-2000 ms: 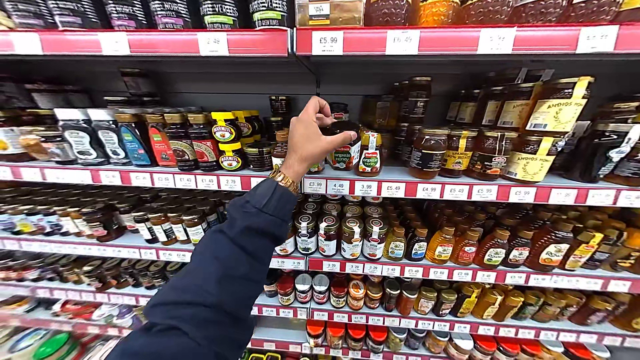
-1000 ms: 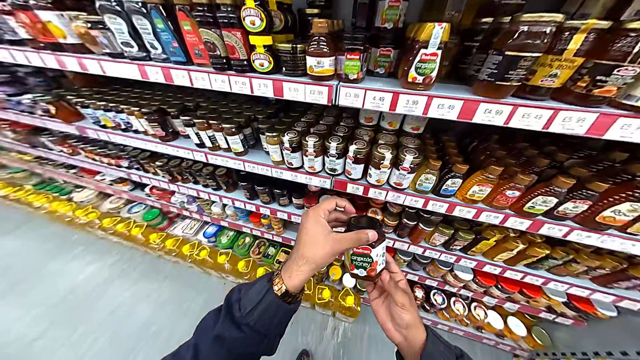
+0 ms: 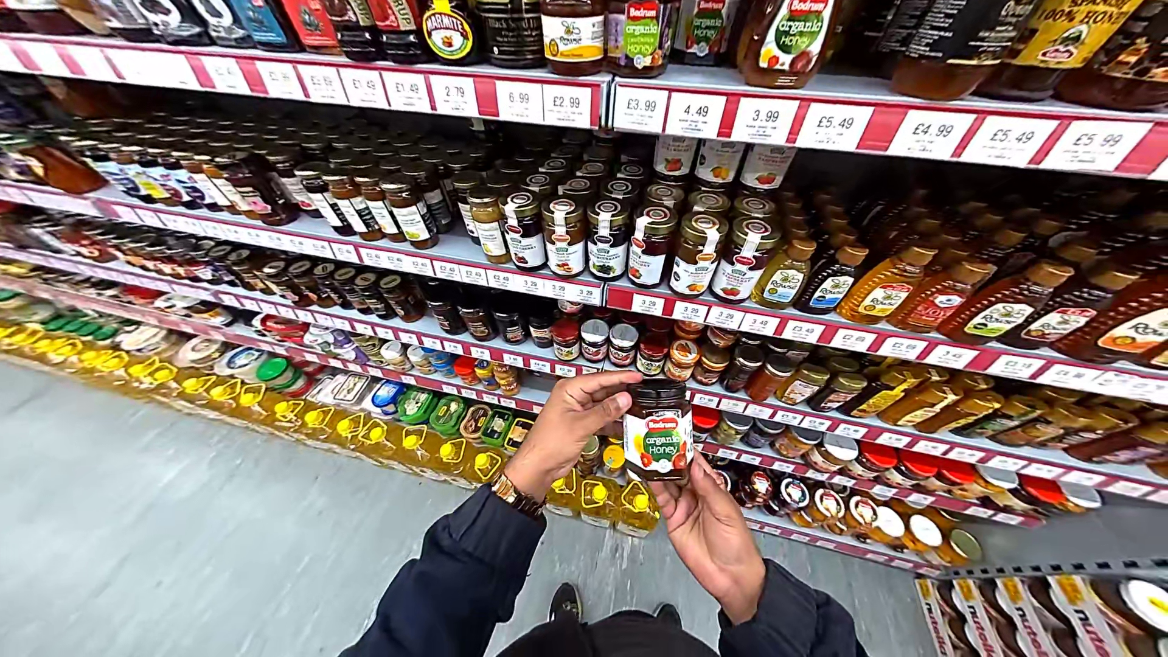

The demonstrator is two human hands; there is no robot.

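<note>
A glass jar of Bodrum organic honey (image 3: 659,431) with a dark lid is held upright before me, its label facing me. My left hand (image 3: 577,422), with a gold-coloured watch (image 3: 516,495) at the wrist, grips the jar near its lid from the left, thumb and fingers at the upper edge. My right hand (image 3: 710,525) supports the jar from below and the right, fingers at its base. Similar honey jars, such as one with a green and red label (image 3: 792,41), stand on the upper shelf above the hands.
Shelves with red and white price strips (image 3: 826,128) span the view, holding jam jars (image 3: 650,245) and squeeze bottles of honey (image 3: 883,287). Large bottles of yellow oil (image 3: 598,500) stand low down. Nutella packs (image 3: 1027,616) are at the lower right. Grey floor (image 3: 210,474) lies below left.
Two seconds ago my left hand was reaching among jars on the upper shelf; now both hands hold a honey jar low in front of me. The view has tilted down.
</note>
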